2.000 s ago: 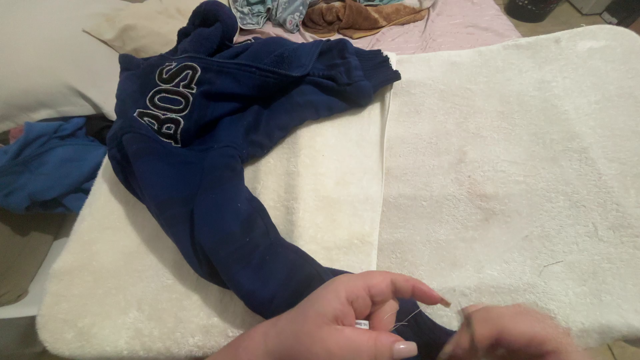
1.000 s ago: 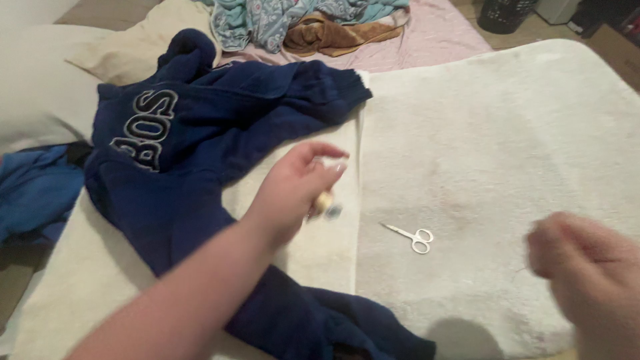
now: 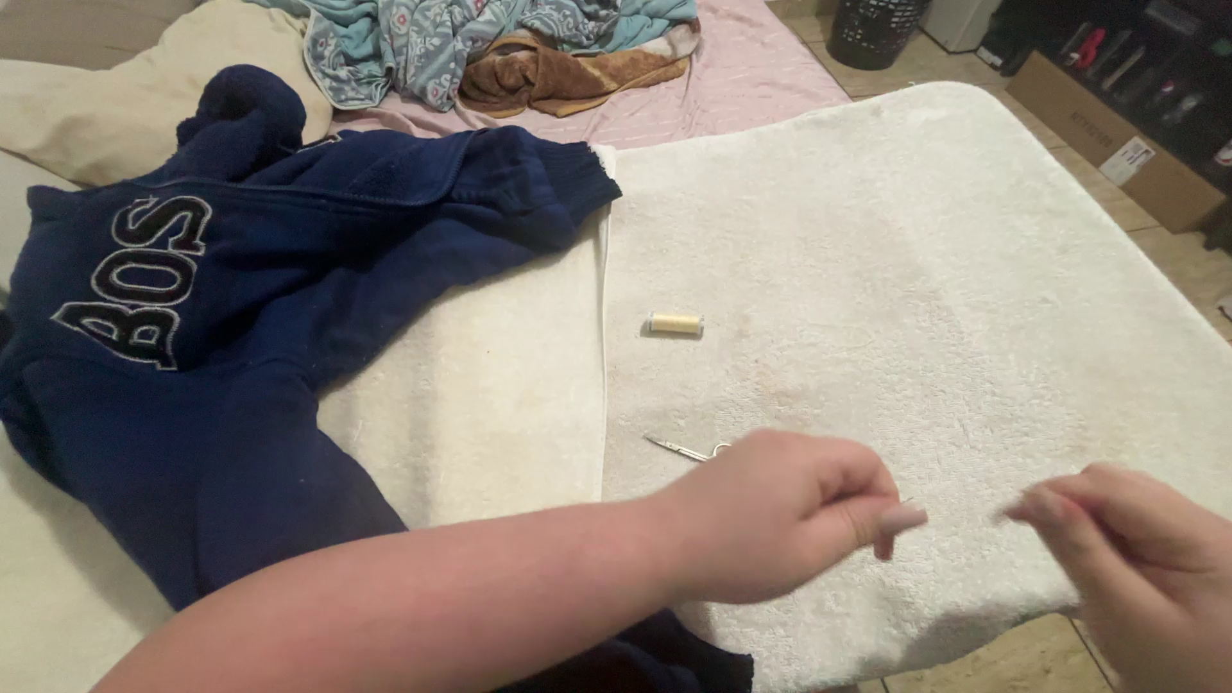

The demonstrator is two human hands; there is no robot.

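My left hand is above the white fleecy cover, its thumb and forefinger pinched together; whatever lies between them is too small to make out. To its right, my right hand has its fingertips together, blurred, and I cannot tell what they hold. Small metal scissors lie on the cover, their handles partly behind my left hand. Farther back rests a spool of pale yellow thread. A navy blue zip jacket with outlined letters spreads over the left side; my left forearm crosses above its lower sleeve.
The white fleecy cover has a rounded far corner. Behind it are a pink sheet, a patterned blue cloth, a brown cloth and a beige pillow. A dark basket and a cardboard box stand on the tiled floor.
The thread spool, near my left hand a second ago, now lies on the cover. My left hand has moved right and toward me, close to my right hand, and now partly hides the scissors.
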